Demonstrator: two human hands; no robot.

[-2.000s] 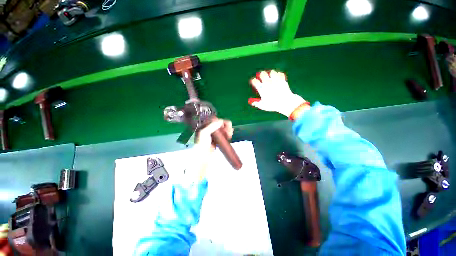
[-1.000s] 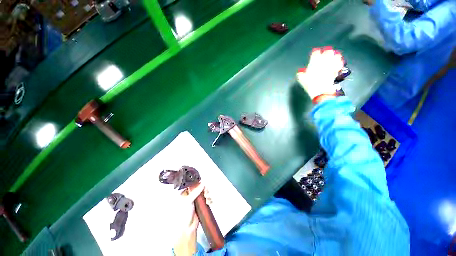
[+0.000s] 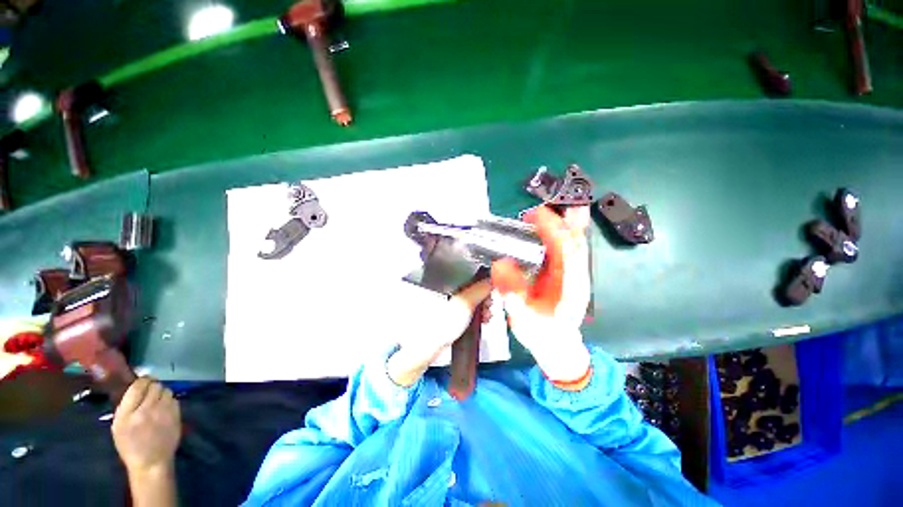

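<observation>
My left hand [image 3: 436, 322] grips a reddish-brown handle unit [image 3: 464, 361] over the front of the white work sheet [image 3: 356, 337], its grip towards me. My gloved right hand [image 3: 554, 297] holds a shiny silver-striped brush roller [image 3: 485, 241] at the head of the unit; the roller is blurred. A flat metal plate [image 3: 428, 275] shows beside the roller. My fingers hide much of the join. Two dark curved side arms [image 3: 287, 238] lie at the sheet's left.
Another handle unit [image 3: 564, 186] and a dark side arm [image 3: 626, 218] lie right of the sheet. Several spare rollers [image 3: 832, 241] are farther right, a blue parts bin [image 3: 820, 416] below. A metal barrel [image 3: 138, 231] stands left, near another person's hands [image 3: 147, 421]. Units lie on the conveyor belt [image 3: 446, 79].
The view has turned and levelled. My right hand has come back from the spare rollers with a roller and is now at the unit. My left hand still holds the unit.
</observation>
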